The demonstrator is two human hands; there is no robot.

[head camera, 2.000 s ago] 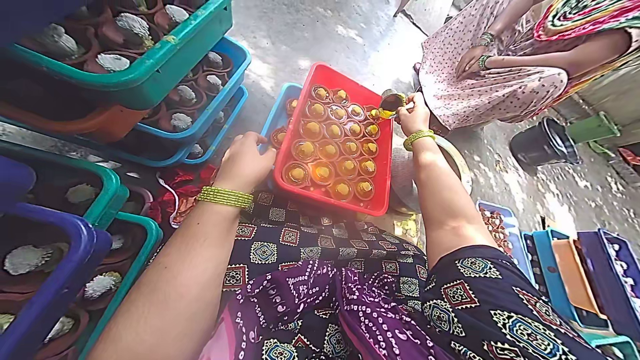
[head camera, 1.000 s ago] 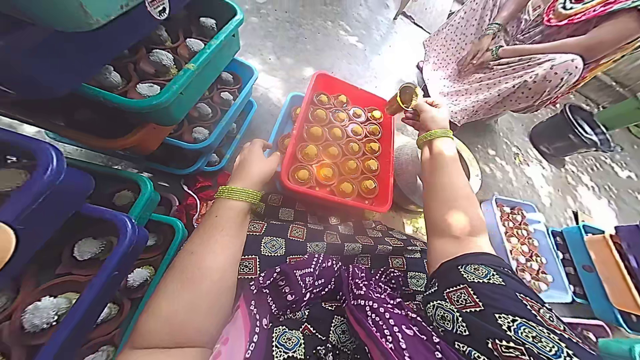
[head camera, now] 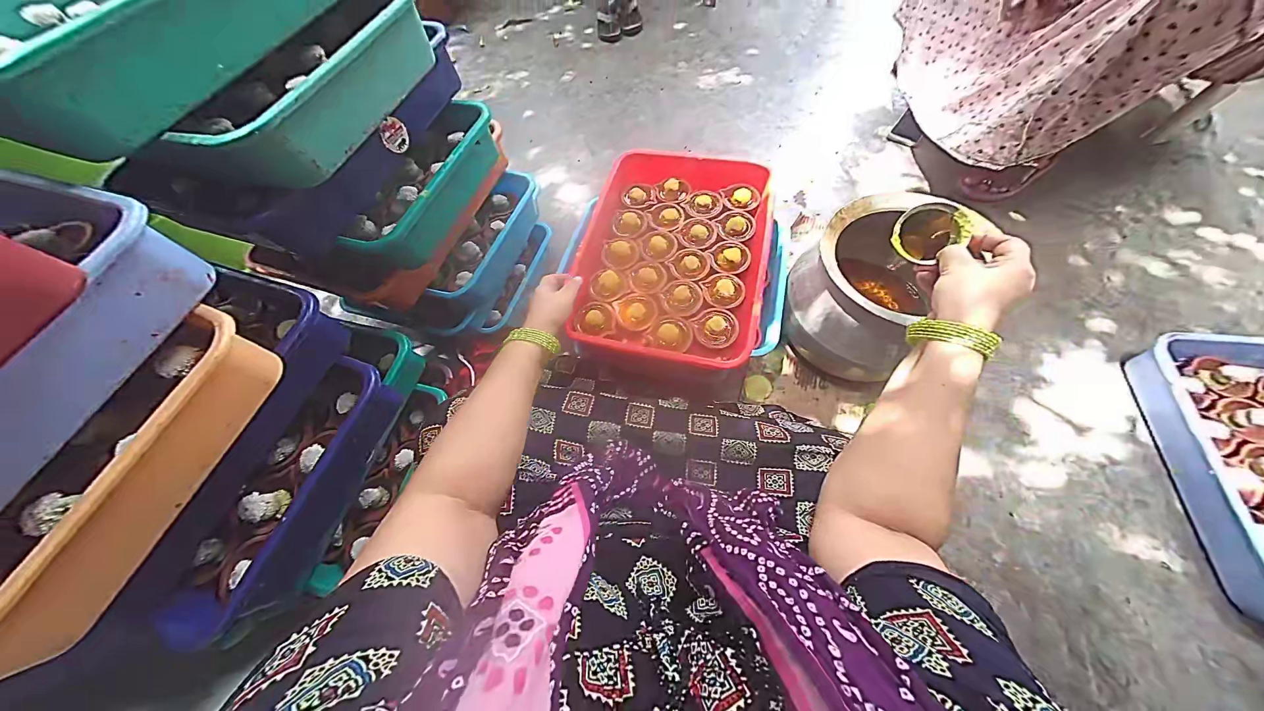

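My right hand point(head camera: 978, 276) holds a small metal cup point(head camera: 926, 235), tilted, over the mouth of a round metal pot point(head camera: 825, 326) with dark liquid and orange bits inside. At the left edge of a red plastic tray point(head camera: 657, 357), my left hand point(head camera: 555, 301) touches the rim; its exact grip cannot be told. Rows of small round cups point(head camera: 683, 294), each with a yellow ball in it, fill the red tray. Blue trays point(head camera: 776, 286) lie beneath the red one.
Stacked plastic trays point(head camera: 395, 257) of clay cups with white tufts rise on my left. A pale blue tray point(head camera: 1165, 444) with reddish pieces lies at the right. A person in a dotted pink garment point(head camera: 1047, 79) sits ahead at the right; another person's feet point(head camera: 619, 22) show at the top.
My right hand has moved the cup from beside the red tray's right edge to over the pot. My left hand stays at the tray's left side. The view has shifted.
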